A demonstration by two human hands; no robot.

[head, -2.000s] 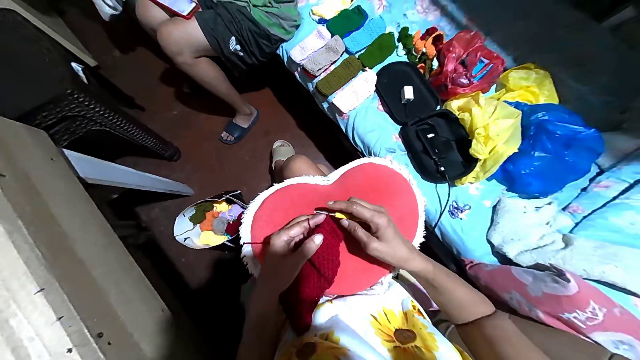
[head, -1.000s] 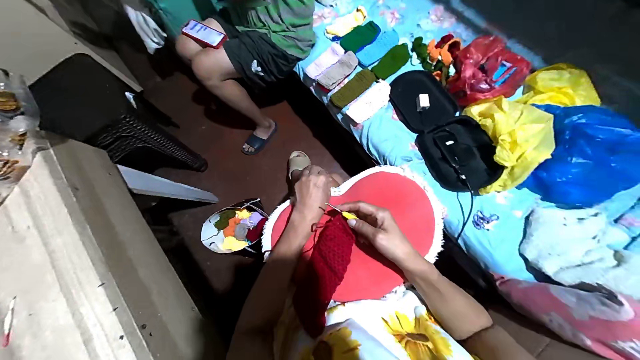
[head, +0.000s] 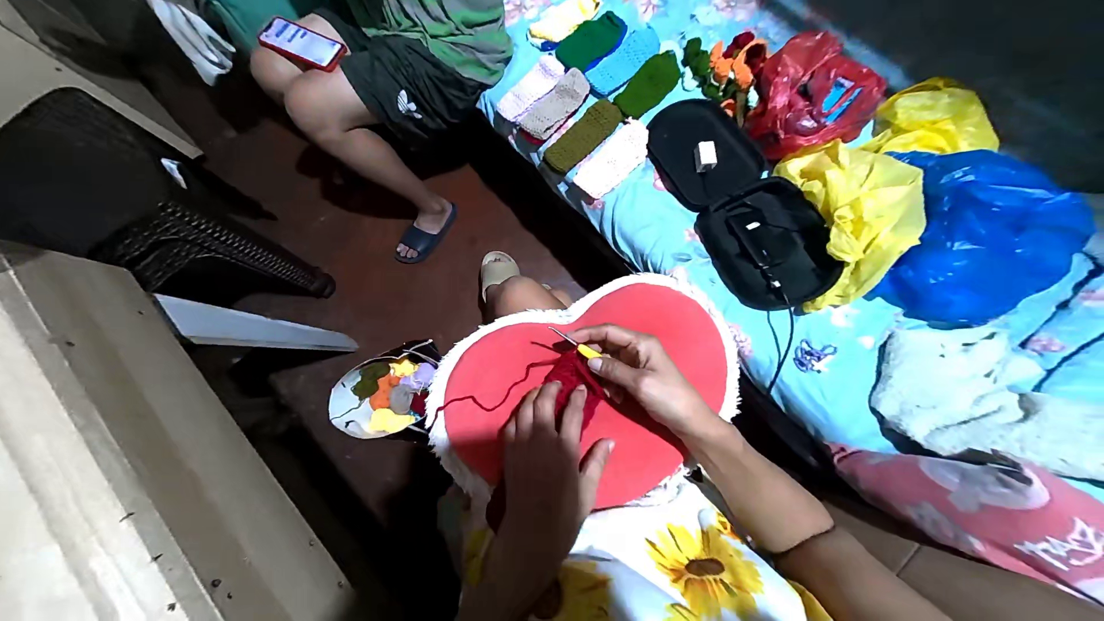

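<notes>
A dark red crocheted piece (head: 569, 377) rests on a red heart-shaped cushion (head: 681, 332) with a white fluffy edge, on my lap. My right hand (head: 642, 371) grips a crochet hook (head: 589, 351) with a yellow handle, its metal tip pointing up and left over the piece's top edge. Flat on the crocheted piece lies my left hand (head: 548, 440), fingers spread, covering its lower part. A strand of dark red yarn (head: 487, 403) runs loosely left across the cushion. Beside the cushion, a container (head: 349, 414) on the floor side holds yarn in several colours.
Crocheted rectangles (head: 582, 138), an open black case (head: 759, 246), and red, yellow and blue plastic bags (head: 983, 233) lie on the bed at right. A seated person (head: 379, 95) is at upper left, with a phone (head: 302, 43) on the leg. A cardboard-like surface (head: 103, 431) fills the lower left.
My left hand has moved from near the hook tip down onto the crocheted piece, and its fingers have spread. The hook remains in my right hand.
</notes>
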